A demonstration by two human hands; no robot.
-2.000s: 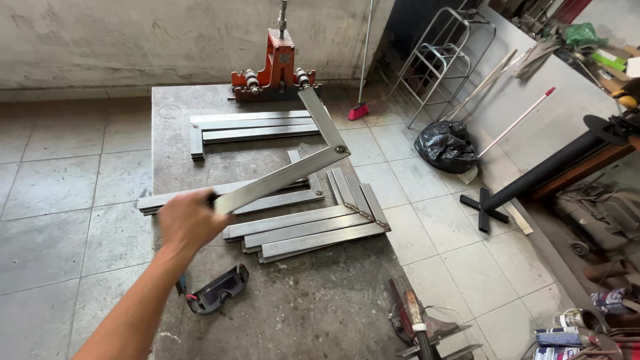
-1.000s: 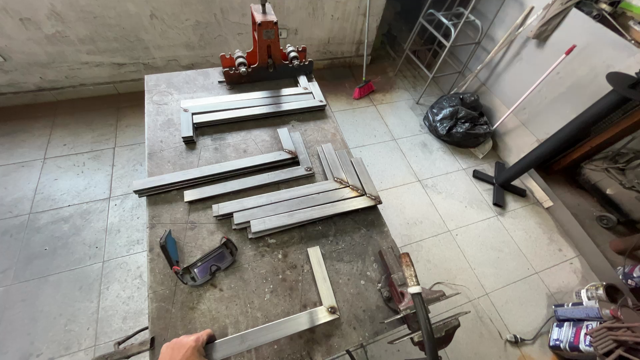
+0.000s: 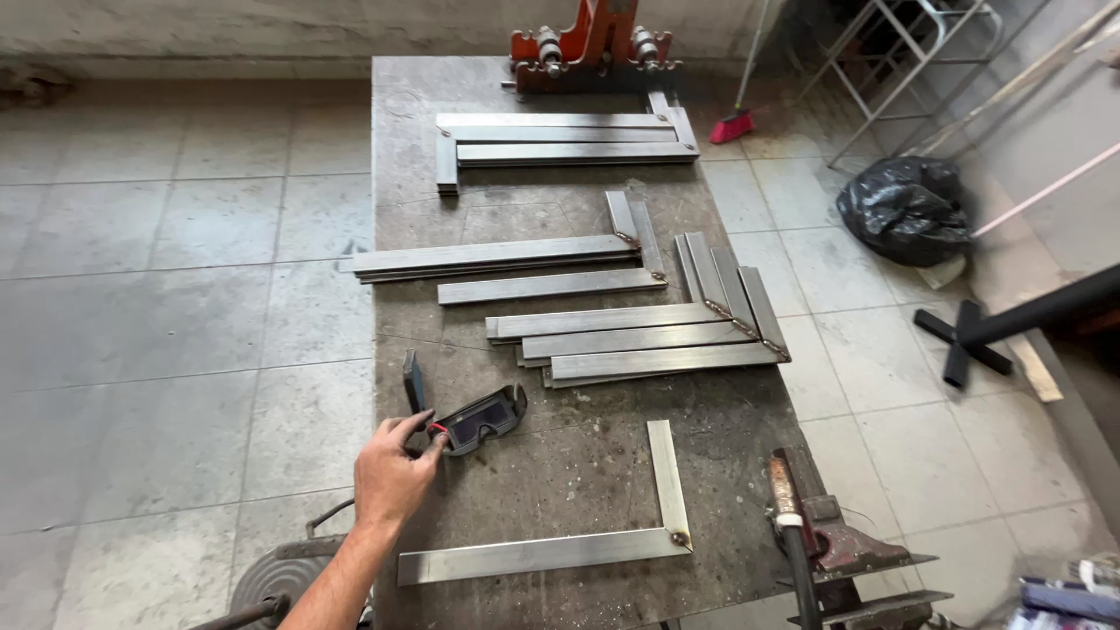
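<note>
My left hand (image 3: 398, 468) reaches in from the lower left, thumb and forefinger closed on the near left end of dark welding goggles (image 3: 484, 420), where a bit of red shows. A blue and black piece (image 3: 413, 381) stands up beside them; whether it is their temple arm, I cannot tell. To the right of the hand, one L-shaped piece of welded steel bar (image 3: 547, 556) lies flat, a weld spot at its corner. Farther up lie several more welded steel angles, in a near group (image 3: 647, 339), a middle group (image 3: 499, 255) and a far group (image 3: 569, 153). My right hand is out of view.
A red-orange metal device with rollers (image 3: 595, 52) stands at the far end of the steel table (image 3: 560, 464). A bench vise (image 3: 844, 547) and a worn handle (image 3: 785, 490) are at the right edge. A round ridged metal object (image 3: 276, 582) sits lower left.
My left hand has let go of the L-shaped piece, which it carried to the near part of the table, and has moved to the goggles. The view has shifted.
</note>
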